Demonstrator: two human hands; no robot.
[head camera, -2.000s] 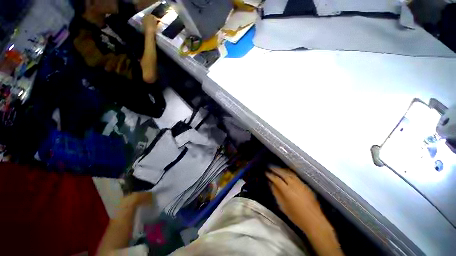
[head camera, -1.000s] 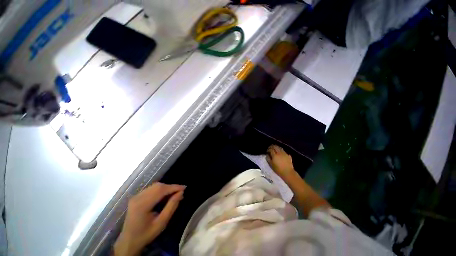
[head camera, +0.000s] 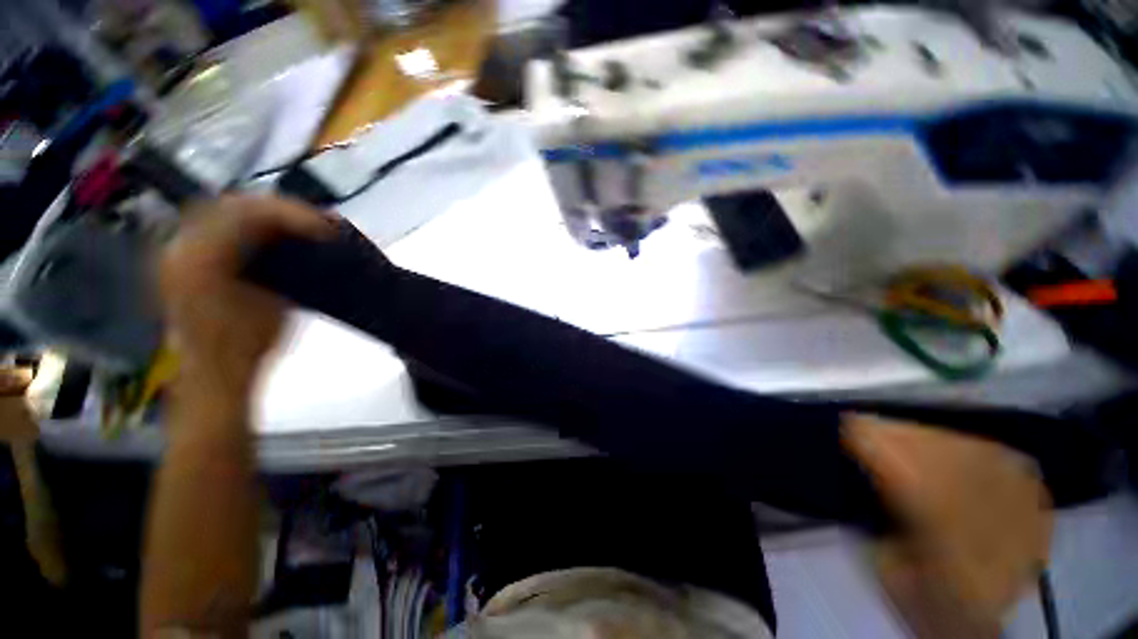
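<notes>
A long black fabric panel (head camera: 599, 381) is stretched slantwise over the front edge of the white table. My left hand (head camera: 231, 268) is blurred and grips its upper left end, raised over the table. My right hand (head camera: 955, 506) is blurred and holds it near the lower right, with more black fabric trailing beyond the hand. The lit presser foot and needle area (head camera: 630, 237) of the white sewing machine (head camera: 799, 150) is behind the panel and not touching it.
A black phone (head camera: 754, 230) lies on the machine bed. Yellow and green scissors (head camera: 942, 325) lie to its right. Pale fabric pieces (head camera: 406, 156) lie at the back left. Stacked pieces (head camera: 406, 580) hang below the table edge. Part of another person's arm (head camera: 31, 487) shows at the far left.
The view has turned from the lap and right side to the machine. The black fabric is now lifted off the lap and stretched between both hands above the table edge.
</notes>
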